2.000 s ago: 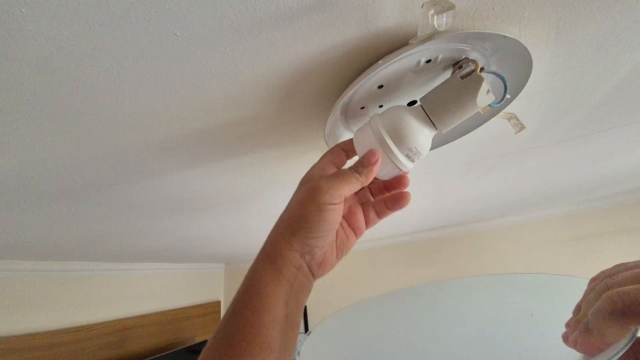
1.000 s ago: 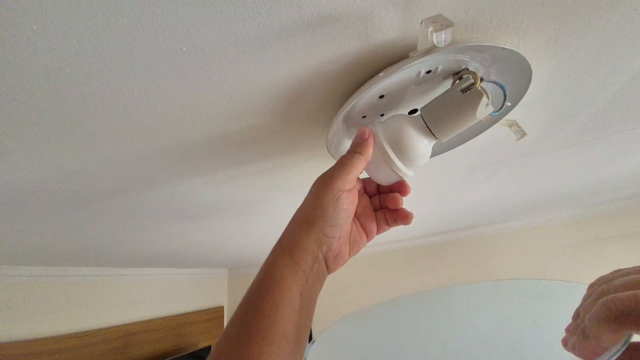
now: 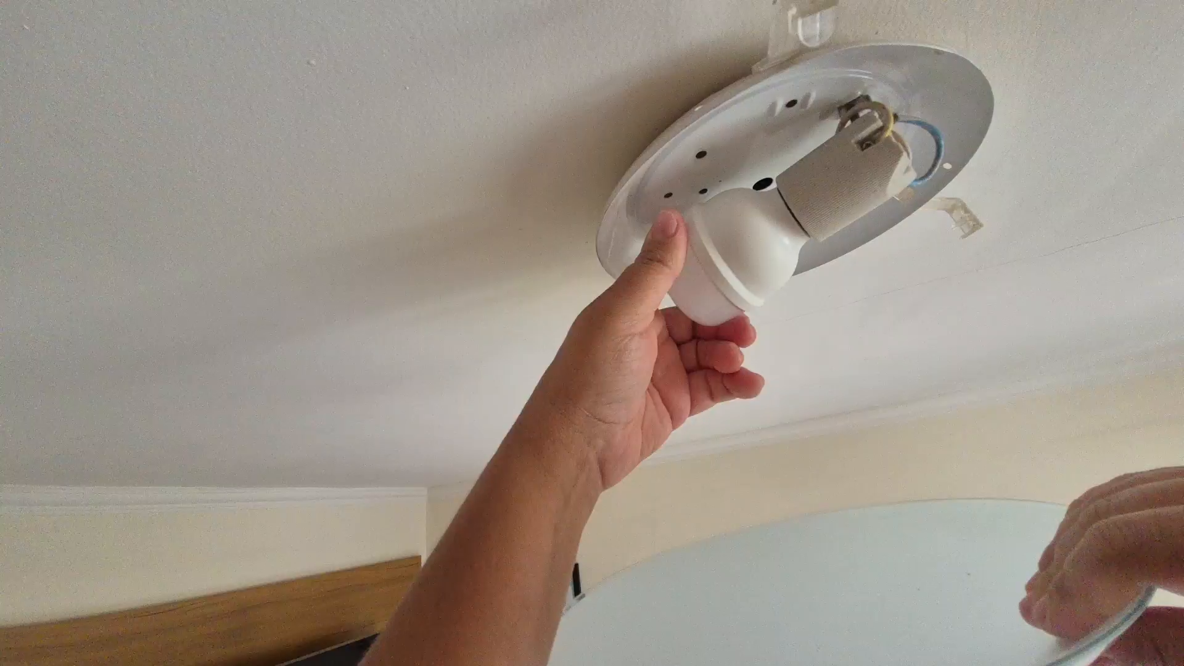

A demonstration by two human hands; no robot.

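Observation:
My left hand (image 3: 638, 361) reaches up from the bottom middle and grips the wide end of a white light bulb (image 3: 751, 242). The thumb lies along the bulb's left side, and the fingers curl below it. The bulb's narrow end sits in a pale lamp socket (image 3: 837, 180) with short wires at its back. Behind them is the round white metal base (image 3: 943, 83) of a ceiling light, tilted in view. At the right edge, my right hand (image 3: 1105, 555) holds the rim of a large frosted glass lampshade (image 3: 832, 583), fingers over it and part of the hand beneath.
A clear plastic clip (image 3: 803, 28) stands at the base's upper edge, and another clear clip (image 3: 962, 217) is at its right. The ceiling (image 3: 277, 231) spans most of the view. A wooden panel (image 3: 231, 606) runs along the wall at lower left.
My left thumb has moved from the bulb's front to its left side. Small markings seen on the bulb two seconds ago no longer show. My right hand stays at the shade's rim.

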